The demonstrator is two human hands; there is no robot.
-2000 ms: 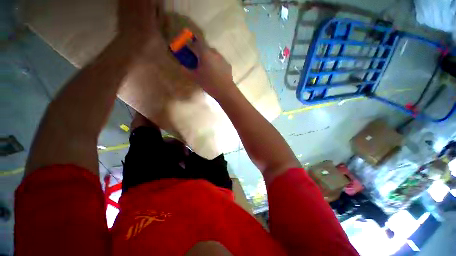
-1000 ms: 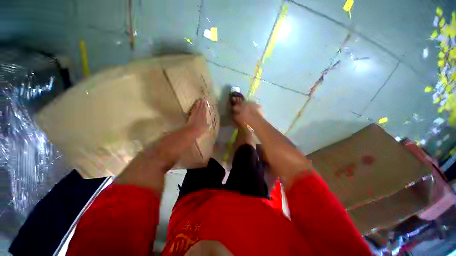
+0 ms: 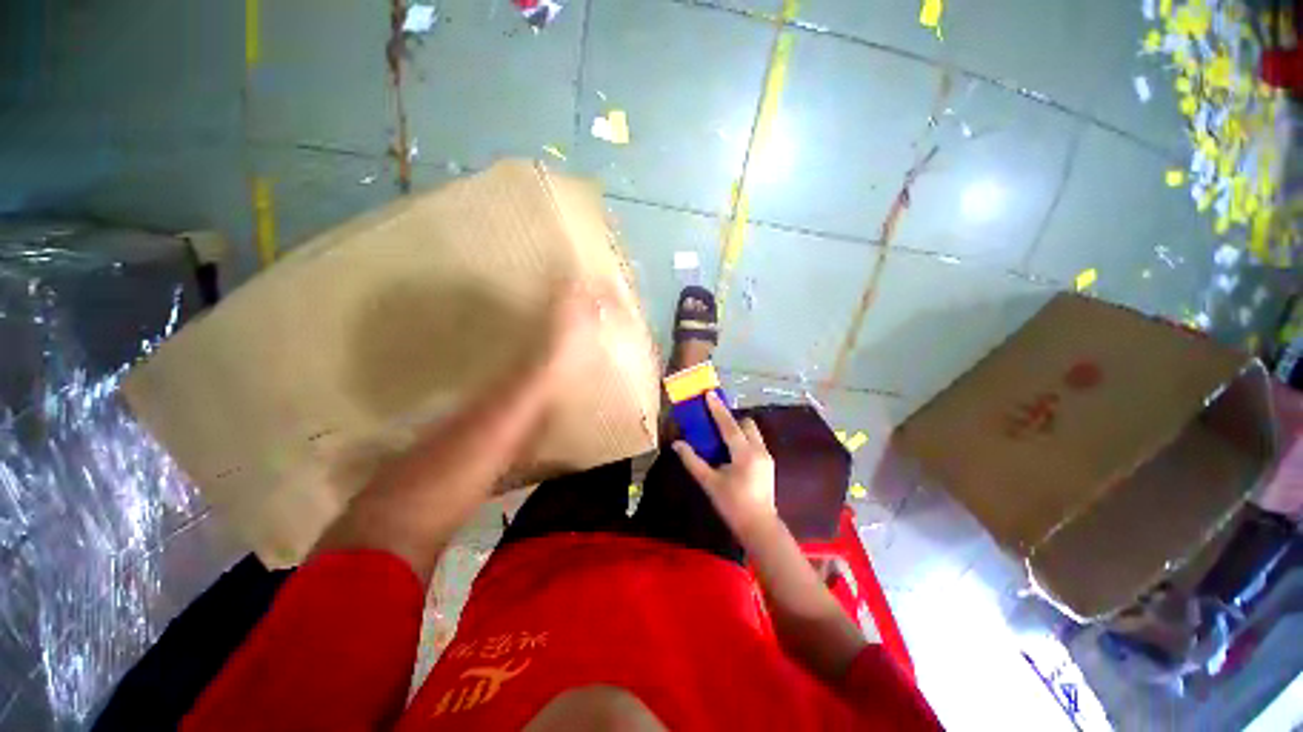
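Note:
A large plain brown carton (image 3: 386, 329) stands tilted in front of my legs, left of centre. My left hand (image 3: 579, 308) lies on the carton near its right upper edge; its fingers are blurred. My right hand (image 3: 740, 479) holds a palm-sized blue tool with an orange-yellow end (image 3: 697, 415), just right of the carton and not touching it. The tool looks like a tape dispenser or cutter. The carton's far side is hidden.
Clear-wrapped goods (image 3: 86, 486) stand at the left. A dark maroon block (image 3: 803, 472) is beside a red stool (image 3: 875, 594). An open brown carton (image 3: 1057, 415) lies at the right. Paper scraps litter the tiled floor (image 3: 843, 172). My sandalled foot is just beyond the tool.
My right hand has come back toward my body and the blue tool now shows clearly in it. The carton sits slightly further right in view. My left hand remains on the carton.

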